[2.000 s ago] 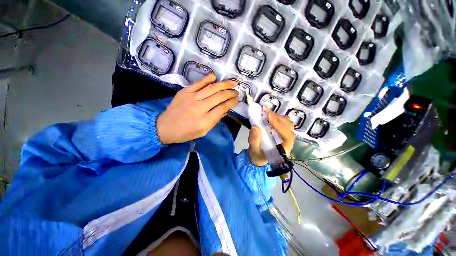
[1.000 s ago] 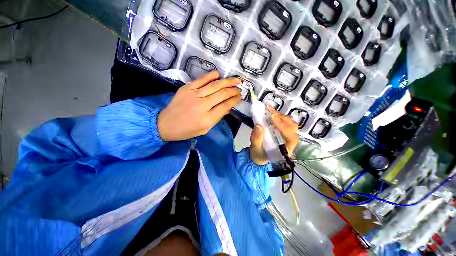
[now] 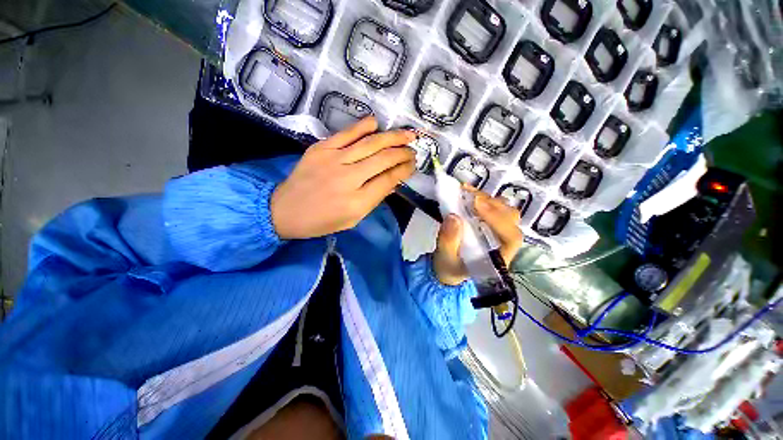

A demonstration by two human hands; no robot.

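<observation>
My right hand (image 3: 481,232) holds the translucent white glue syringe (image 3: 464,219) like a pen. Its yellowish needle tip (image 3: 436,161) is at the right side of a black watch case (image 3: 424,153) in the near row of the blister tray (image 3: 330,69). My left hand (image 3: 339,180) lies palm down over the tray's near edge, its fingertips at the left side of that case and partly hiding it. Whether the fingers grip the case cannot be told. Rows of similar black cases sit in the tray pockets.
A black dispensing controller (image 3: 687,232) with a red display and round gauge stands at the right. A blue air line (image 3: 601,339) and a thin hose run between it and the syringe. A blue sheet (image 3: 635,219) with white paper lies beside it. Filled side trays (image 3: 704,352) lie at the lower right.
My right hand and the syringe have moved slightly right, the needle tip shifting from the top towards the right side of the case. My left hand has barely moved.
</observation>
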